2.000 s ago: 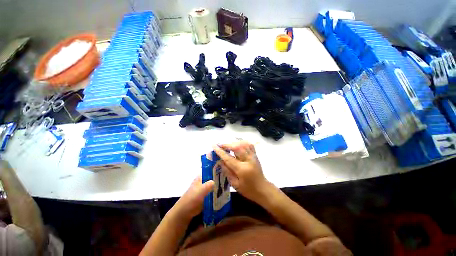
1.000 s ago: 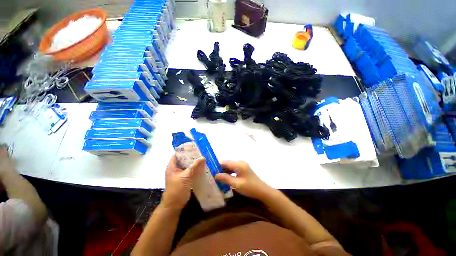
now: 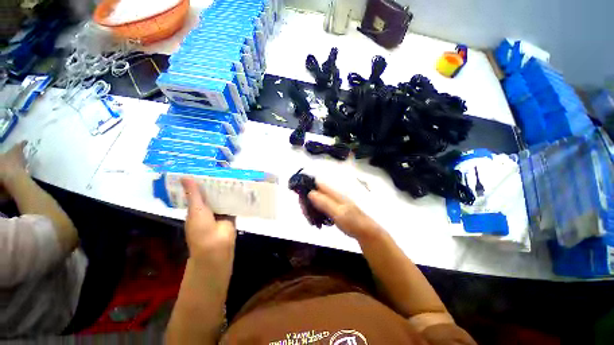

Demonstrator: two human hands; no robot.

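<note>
My left hand (image 3: pixel 207 226) holds a blue-and-white carton (image 3: pixel 225 195) lying sideways near the table's front edge, beside the front of the finished box stack (image 3: pixel 192 138). Its pale printed face is turned up, and a blue flap sticks out at its left end. My right hand (image 3: pixel 340 212) is on a coiled black cable bundle (image 3: pixel 312 195) at the front edge, its fingers over the bundle's right side. A large heap of black cable bundles (image 3: pixel 404 121) lies mid-table behind it.
Flat cartons (image 3: pixel 495 189) lie right of the heap, with ribbed greyish rows (image 3: pixel 562 189) beyond. An orange basket (image 3: pixel 151 25), white cables (image 3: pixel 94 60), a dark pouch (image 3: pixel 385 21), a pale cylinder (image 3: pixel 337 17) and a yellow tape roll (image 3: pixel 449 64) stand farther back. Another person's arm (image 3: pixel 40 205) is at left.
The carton has moved left and turned sideways in my left hand. My right hand has let go of it and is now on a black cable bundle. The view has swung left.
</note>
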